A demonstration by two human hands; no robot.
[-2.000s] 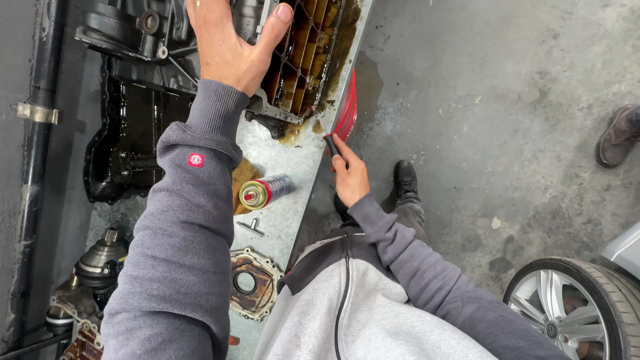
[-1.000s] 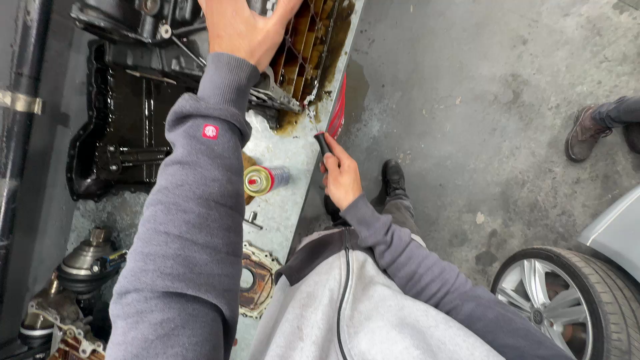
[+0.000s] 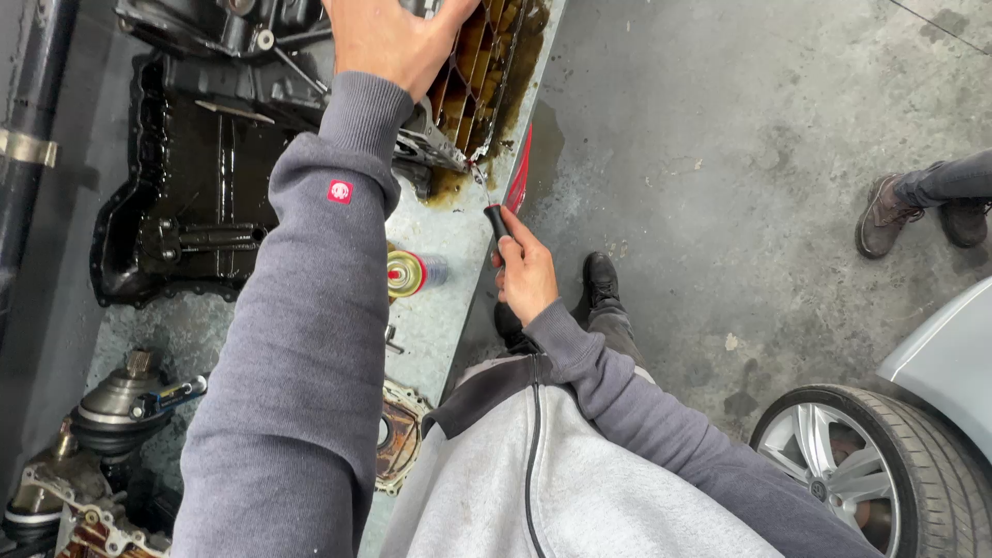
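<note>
My left hand [image 3: 395, 43] lies with its thumb spread over an oily metal engine assembly [image 3: 434, 139] at the top; its fingertips are outside the view. My right hand [image 3: 527, 275] grips the black handle of a ratchet [image 3: 496, 219], whose metal head meets the near corner of that assembly. Brown oil coats the ribbed part [image 3: 484, 70] beside it. An aerosol can [image 3: 407, 273] lies on the metal bench [image 3: 434, 329] close to my left forearm, with a small metal fitting [image 3: 394, 339] below it.
A black oil pan [image 3: 116, 232] is at the left. A gasketed cover [image 3: 403, 434], a splined joint [image 3: 116, 399] and a casting [image 3: 101, 519] are lower down. Something red [image 3: 523, 167] shows beyond the bench edge. Right are a person's boots [image 3: 883, 217] and a car wheel [image 3: 821, 465].
My right hand keeps its grip on the ratchet, and more of the tool's metal head now shows at the assembly's corner. The other person's second boot has come into clearer view.
</note>
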